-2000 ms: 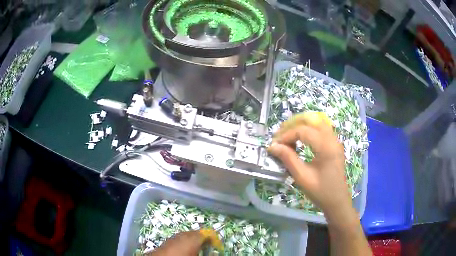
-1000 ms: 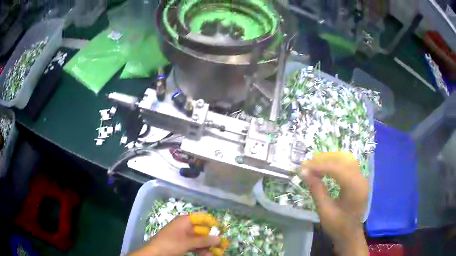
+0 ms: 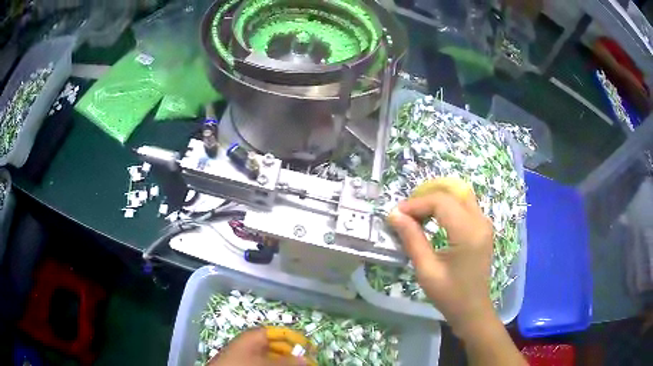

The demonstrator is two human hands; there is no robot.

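Observation:
The silver assembly fixture [image 3: 356,214] stands on the bench. My right hand [image 3: 451,243], with yellow finger cots, is at its right end, thumb and index finger pinched on a small white workpiece [image 3: 396,215]. My left hand [image 3: 261,348], cut off by the lower edge, is over the near parts tub [image 3: 187,314], with a small white workpiece [image 3: 298,350] at its yellow-cotted fingertips. The near tub holds heaped white-and-green parts.
The vibratory bowl [image 3: 286,118] stands behind the fixture, its feed track [image 3: 381,136] running down. A larger parts tub [image 3: 522,264] and a blue tray [image 3: 558,250] lie right. Green bags [image 3: 122,96] and loose white pieces [image 3: 136,191] lie left.
Since a second ago, my right hand has moved from beyond the fixture's right end back up to it. My left hand has moved slightly lower over the near tub. The camera view has shifted slightly.

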